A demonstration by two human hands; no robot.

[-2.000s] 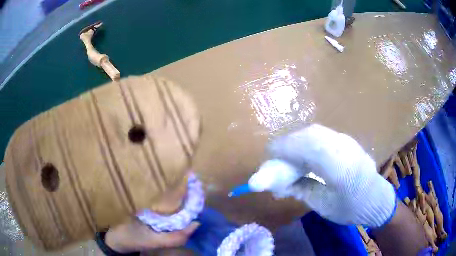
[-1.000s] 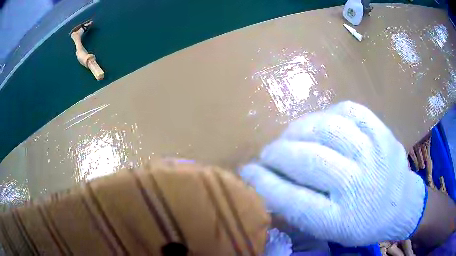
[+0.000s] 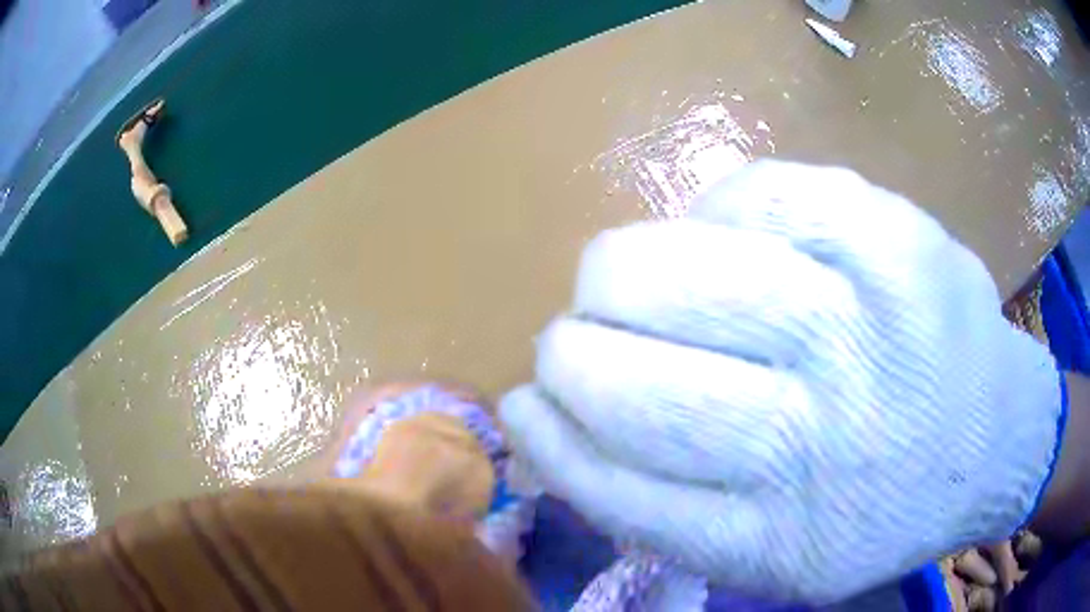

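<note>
A striped sole (image 3: 275, 544), brown and blurred, fills the lower left close to the camera. Its tan leg (image 3: 436, 460) sits in a pale lilac frayed cuff (image 3: 400, 407) of a blue trouser piece (image 3: 562, 544). A second frayed cuff (image 3: 640, 588) shows at the bottom edge. My right hand (image 3: 765, 395), in a white knit glove, is curled with its fingers against the trouser piece. Its palm side is hidden, and no glue bottle shows in it. My left hand is hidden, apart from perhaps a pinkish blur beside the cuff.
A loose leg with a sandalled foot (image 3: 149, 185) lies on the green belt (image 3: 359, 96). A white cone (image 3: 831, 37) and part of a white bottle (image 3: 827, 7) are on the shiny brown bench (image 3: 454, 239). A blue crate (image 3: 1076, 313) of tan legs is at the right.
The sole has dropped lower in view and its holes no longer show. My right hand has moved from holding the blue-tipped bottle in the open to curling over the trouser piece.
</note>
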